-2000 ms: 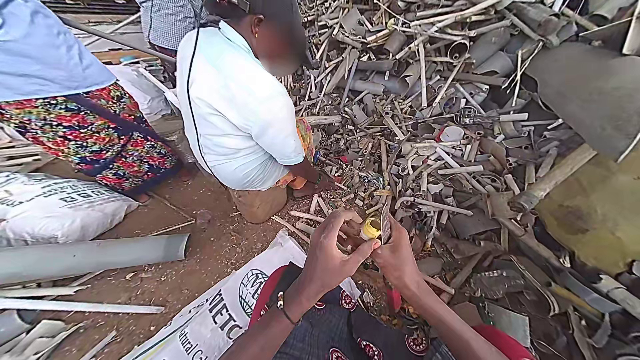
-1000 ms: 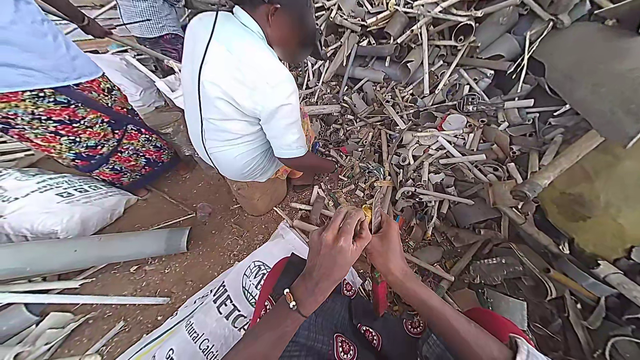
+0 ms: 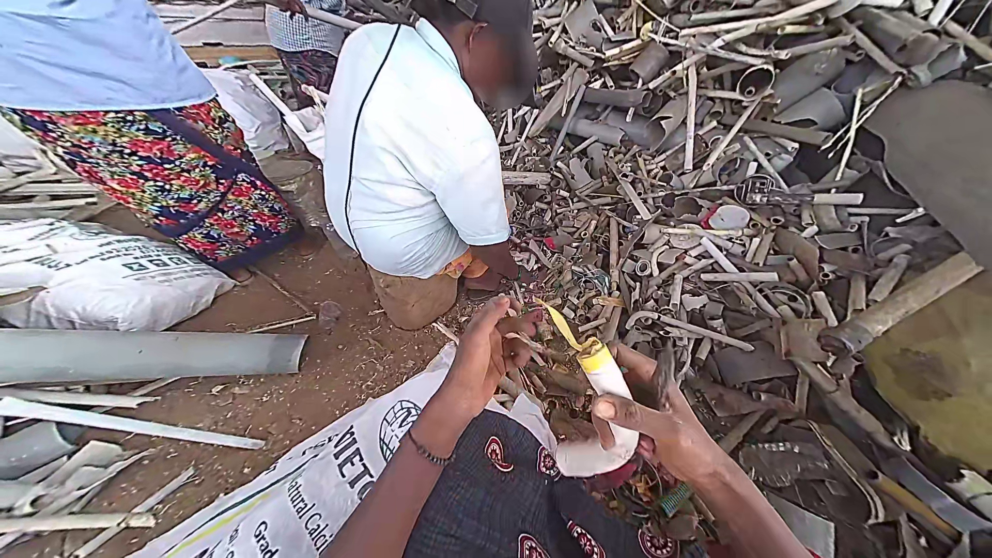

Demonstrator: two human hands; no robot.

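My right hand (image 3: 659, 418) is closed around a short white plastic pipe piece (image 3: 608, 387) with a curved lower end. Yellow tape (image 3: 595, 356) circles the pipe's upper end, and a loose yellow strip (image 3: 559, 322) sticks up from it toward the left. A dark, blurred tool or blade (image 3: 665, 372) shows beside my right fingers; its kind I cannot tell. Left of the pipe, my left hand (image 3: 484, 356) is raised with its fingers apart and touches nothing that I can see. A printed white sack (image 3: 333, 473) and patterned dark cloth (image 3: 496, 488) lie below my hands.
A heap of scrap plastic pipes (image 3: 697, 232) spreads ahead and right. A person in a pale shirt (image 3: 418, 155) sits ahead; another in a floral skirt (image 3: 170, 170) stands at left. A large grey pipe (image 3: 147, 355) and a filled white sack (image 3: 108, 279) lie on the left.
My left hand has come away from the right one, where the two were together on the piece. The white pipe and the loose yellow strip now show plainly.
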